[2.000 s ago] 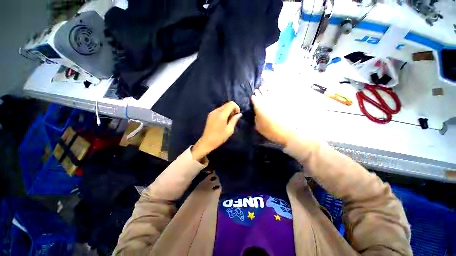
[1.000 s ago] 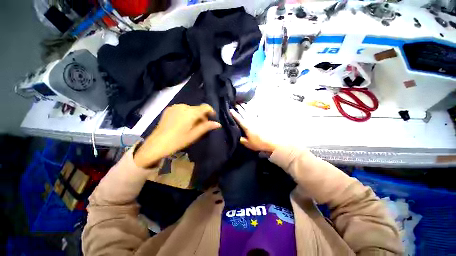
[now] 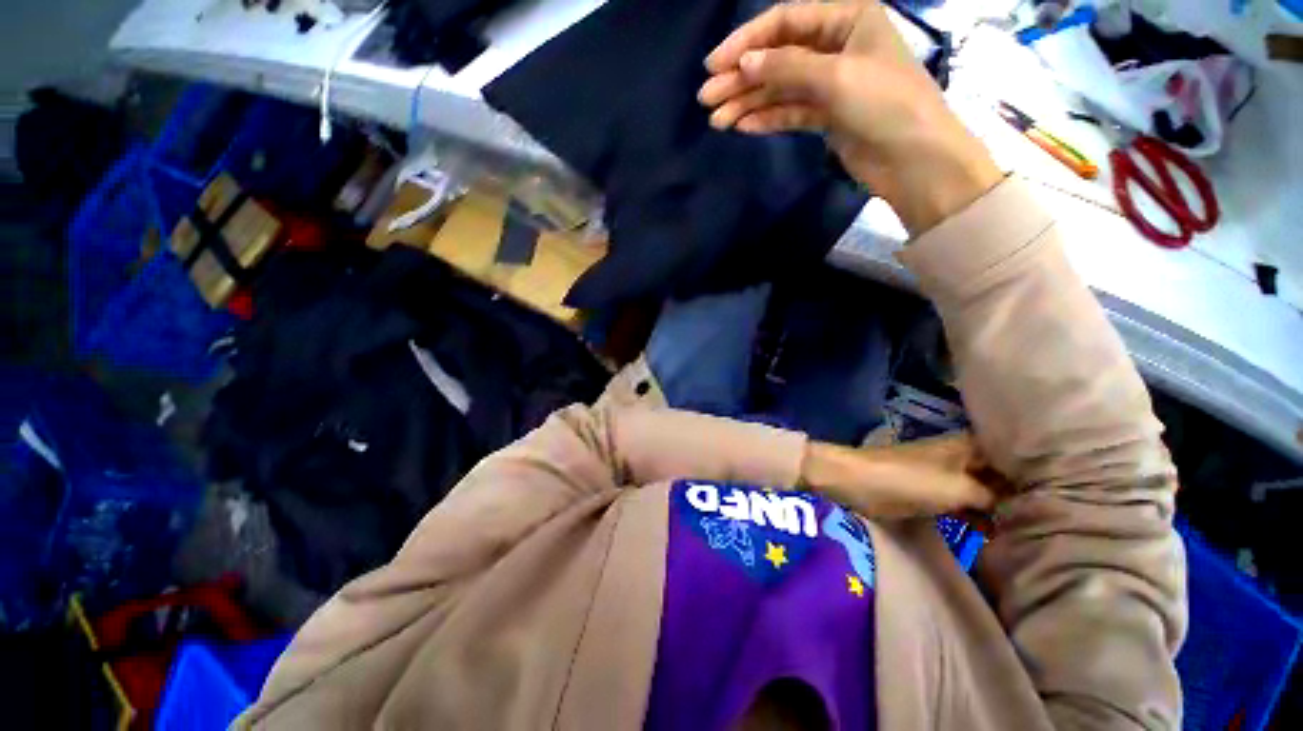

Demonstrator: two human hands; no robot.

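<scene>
My right hand (image 3: 843, 93) is raised above the dark cloth at top centre, its fingers loosely extended and holding nothing visible. The dark cloth (image 3: 657, 157) lies over the table's front edge and hangs down toward my lap. My left hand (image 3: 915, 479) reaches across my body to the right. Its fingers end at my right sleeve and are dark and partly hidden, so I cannot tell whether they hold anything.
Red-handled shears (image 3: 1165, 192) and an orange-yellow snips tool (image 3: 1057, 144) lie on the white table (image 3: 1207, 321), near a plastic bag (image 3: 1207, 100). Cardboard (image 3: 479, 250), dark cloth (image 3: 429, 400) and a blue crate (image 3: 122, 264) are below, left.
My left hand has left the cloth and crossed low to my right. My right hand has lifted off the cloth. The view has tilted down; the sewing machine's head is out of sight.
</scene>
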